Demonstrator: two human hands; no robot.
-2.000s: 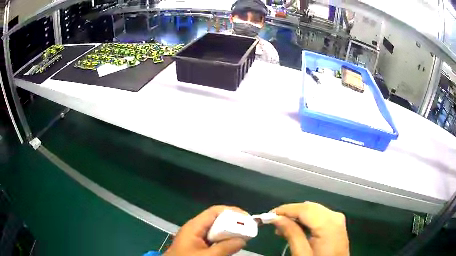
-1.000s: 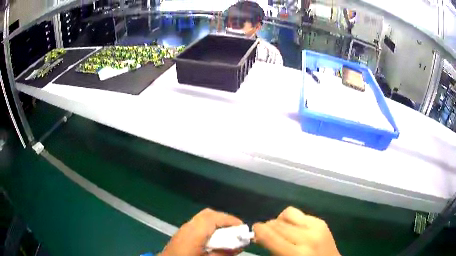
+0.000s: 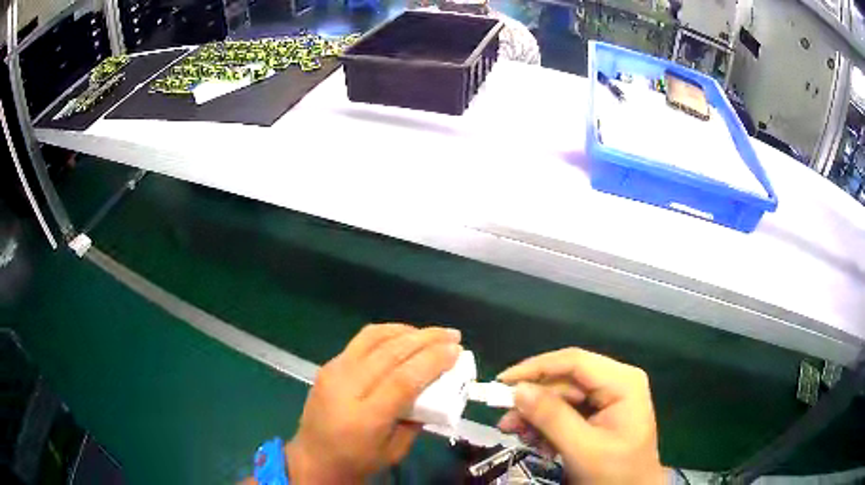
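Observation:
My left hand (image 3: 365, 403) grips a small white charger block (image 3: 444, 396), fingers over its top, at the bottom middle of the view. My right hand (image 3: 593, 412) pinches a white cable plug (image 3: 495, 394) between thumb and finger. The plug's end is at the charger's right face. Whether it is inserted or only touching cannot be told. Most of the cable is hidden by my right hand.
Across a gap stands a white table (image 3: 427, 189) with a black bin (image 3: 417, 66), a blue tray (image 3: 683, 194) holding a brown block, and green boards (image 3: 223, 64) on black mats. A person's shoulder (image 3: 517, 43) shows behind the bin. Green floor lies below.
The table sits higher in view. My left hand now covers the charger from above, and the charger has turned. The plug is visible again at its face, still in my right fingers.

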